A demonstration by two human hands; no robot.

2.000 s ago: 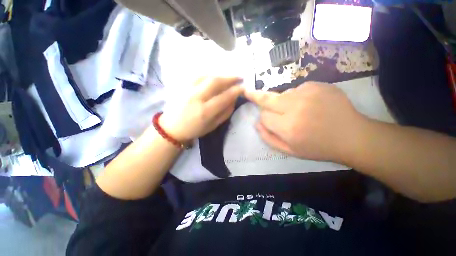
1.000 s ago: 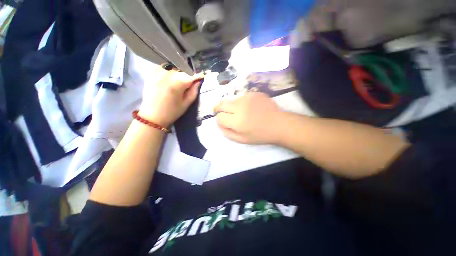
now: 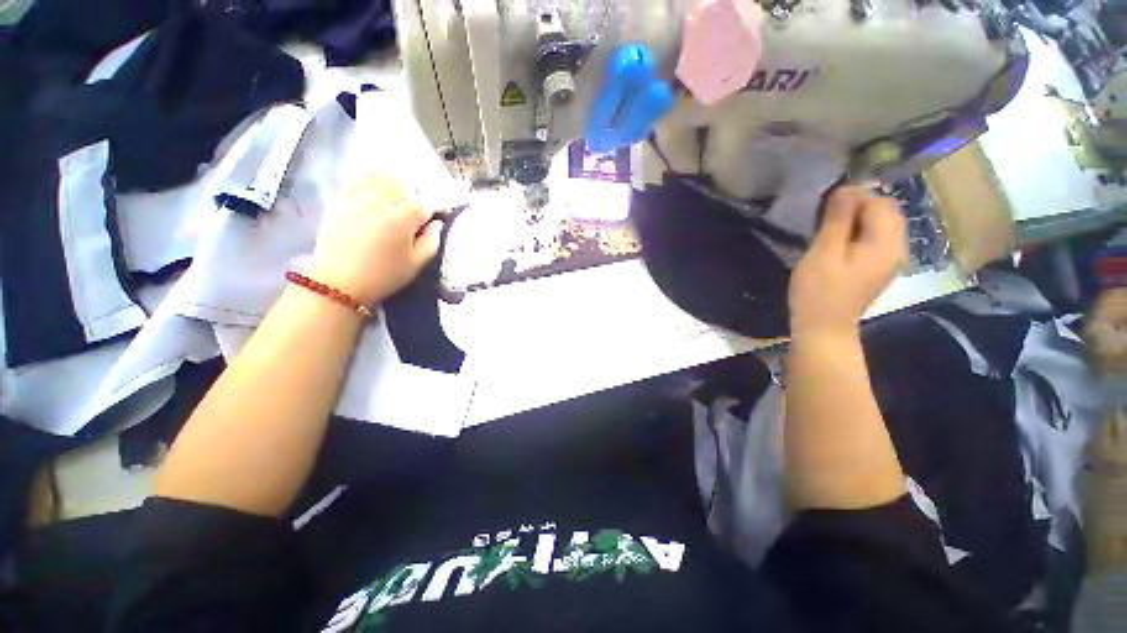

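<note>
My left hand (image 3: 371, 235), with a red bead bracelet, is closed on the edge of a dark and white garment piece (image 3: 414, 322), left of the needle area (image 3: 513, 186). The piece's white part hangs over the table's front edge. My right hand (image 3: 853, 241) is raised at the right, in front of the machine arm. Its fingers are bent beside a small pale cloth (image 3: 806, 186) with a dark edge; whether they grip it is unclear.
The machine head (image 3: 476, 74) carries a blue attachment (image 3: 628, 97) and a pink hexagonal pad (image 3: 719, 47). A lit smartphone (image 3: 599, 186) lies behind the bed. Dark round cloth (image 3: 717, 266) lies right of it. Pale-faced panels (image 3: 235, 266) are piled left. More cloth hangs at the right.
My right hand has left the needle area and moved far right. My left hand stays by the needle on the cloth. The view has shifted, showing more of the machine.
</note>
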